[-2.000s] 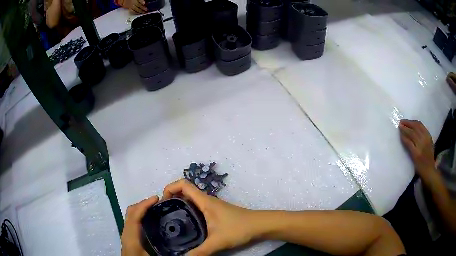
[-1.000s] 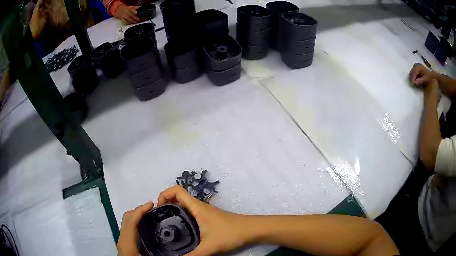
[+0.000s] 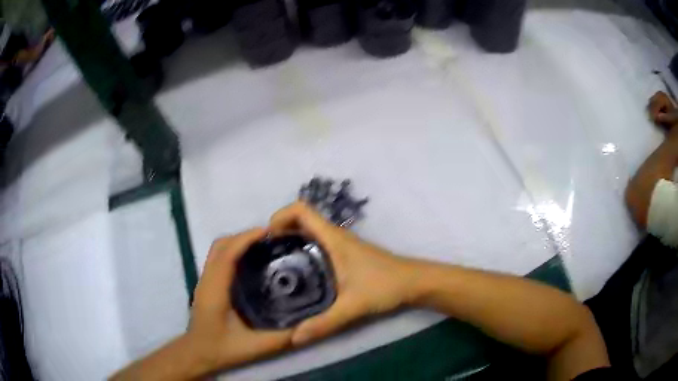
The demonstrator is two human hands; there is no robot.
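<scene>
A dark housing (image 3: 284, 282) is held with its open top facing me, and the round hub with its centre hole shows inside. My left hand (image 3: 219, 312) grips its left and lower side. My right hand (image 3: 357, 275) grips its right side, with fingers over the upper edge. A loose pile of small dark fittings (image 3: 333, 199) lies on the white covering (image 3: 416, 141) just beyond my right hand. The picture is slightly blurred, so fine detail inside the housing is not clear.
Stacked housings (image 3: 264, 33) stand in dark columns along the far side, cut off by the top edge. A green metal upright (image 3: 111, 82) rises at the left. The green table edge (image 3: 416, 350) runs below my right arm. Another person's arm (image 3: 654, 175) is at the right edge.
The view has tilted down, so the stacks are now cut off at the top and the housing and hands sit higher in the picture. My hands still hold the housing.
</scene>
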